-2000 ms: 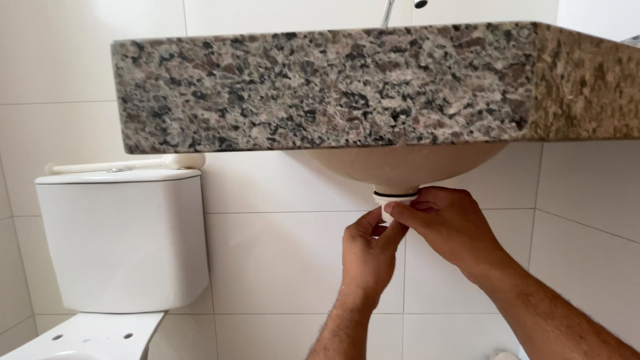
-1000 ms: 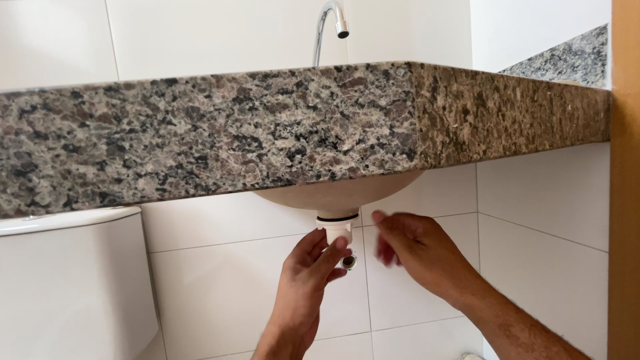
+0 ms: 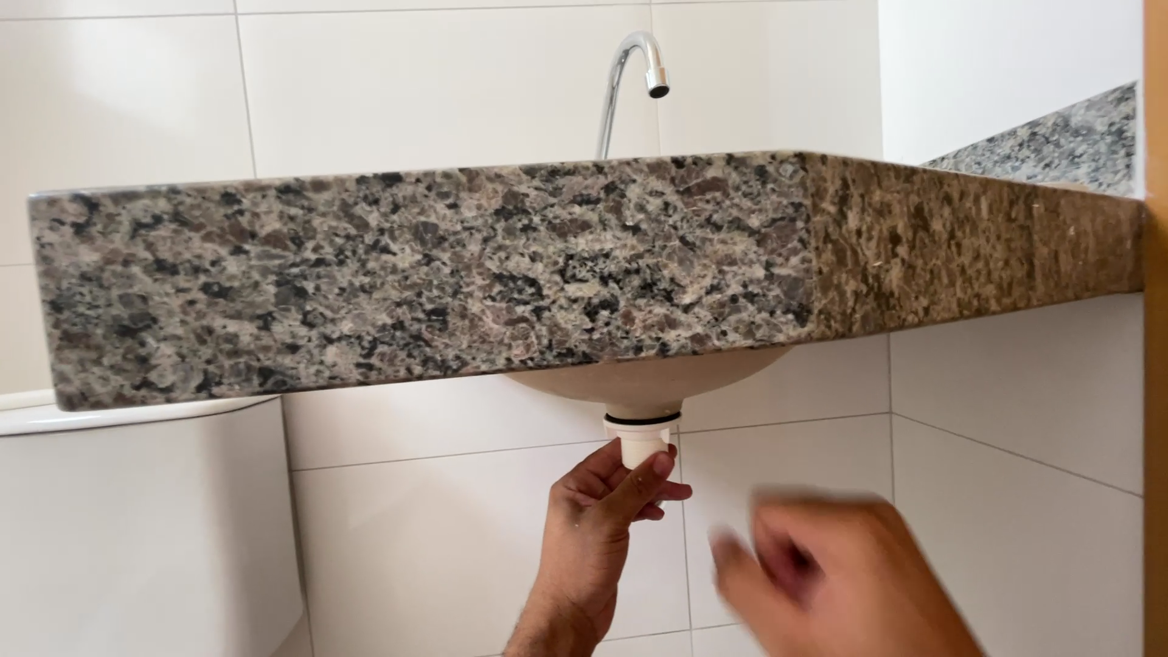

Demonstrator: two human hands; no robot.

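Note:
Under a granite countertop (image 3: 429,283) shows the rounded underside of a washbasin (image 3: 652,374). A white plastic drain fitting (image 3: 644,445) with a black rubber ring (image 3: 642,420) above it hangs from the basin's outlet. My left hand (image 3: 607,502) holds the lower end of the fitting between thumb and fingers, which partly hide it. My right hand (image 3: 812,557) is blurred, below and to the right of the fitting, apart from it; its fingers are curled, and whether anything is inside them cannot be told.
A curved chrome faucet (image 3: 639,68) rises behind the countertop. The white toilet tank (image 3: 146,520) stands at the lower left. White wall tiles (image 3: 785,474) lie behind my hands, and a brown vertical edge (image 3: 1155,365) borders the far right.
My right hand was at the fitting two seconds ago; it has moved off, down and to the right. My left hand stays at the fitting. The view has shifted, with more of the faucet showing.

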